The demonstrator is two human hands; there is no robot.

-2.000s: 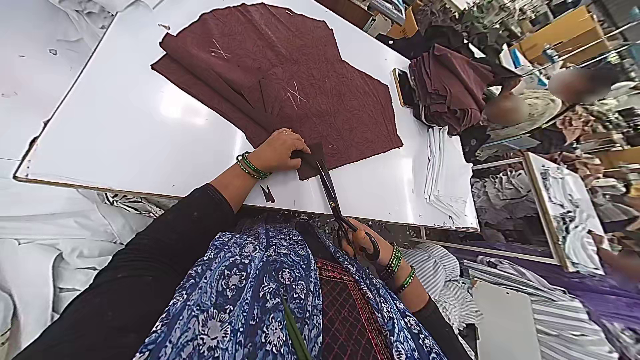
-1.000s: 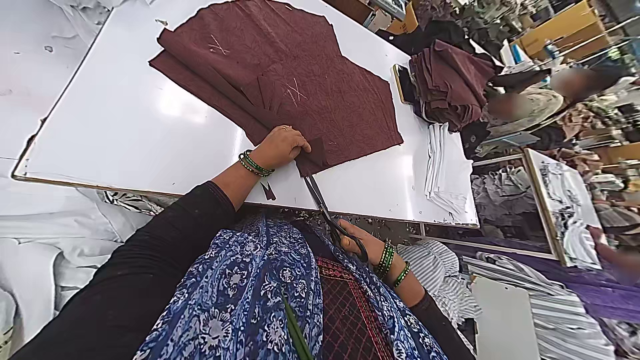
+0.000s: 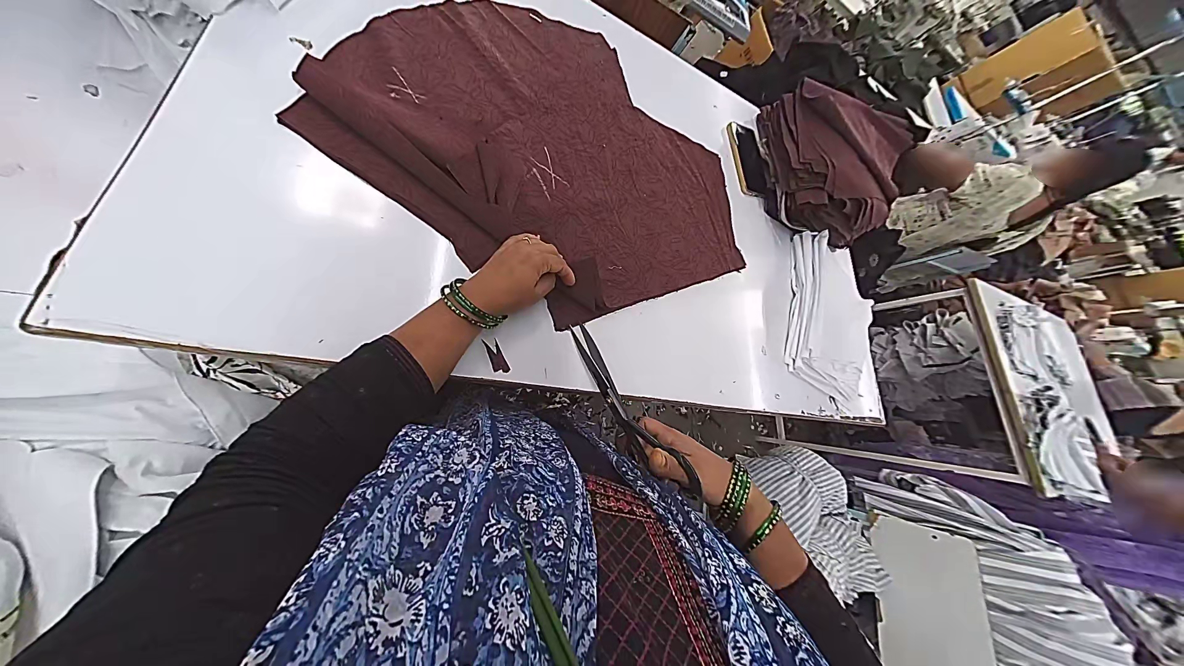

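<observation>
A maroon fabric piece (image 3: 555, 139) lies on the white table, folded over along its left edge and marked with two chalk crosses. My left hand (image 3: 523, 275) presses and pinches its near corner, where a small darker flap (image 3: 580, 289) lies on top. My right hand (image 3: 680, 458) holds black-handled scissors (image 3: 606, 384) at the table's near edge; their tips, slightly apart, point at that corner just below the cloth. A small notched dark scrap (image 3: 496, 356) lies on the table below my left wrist.
The white table (image 3: 185, 259) bears a stack of folded maroon fabric (image 3: 823, 157), a phone-like dark object (image 3: 745, 159) and white cloth strips (image 3: 809, 314) on the right. Striped fabric (image 3: 1036, 564) lies beyond my right arm. People sit at the far right. White cloth (image 3: 55, 481) lies at left.
The scissors have drawn back from the fabric corner towards me, with my right hand lower than before. My left hand stays on the cloth near the corner.
</observation>
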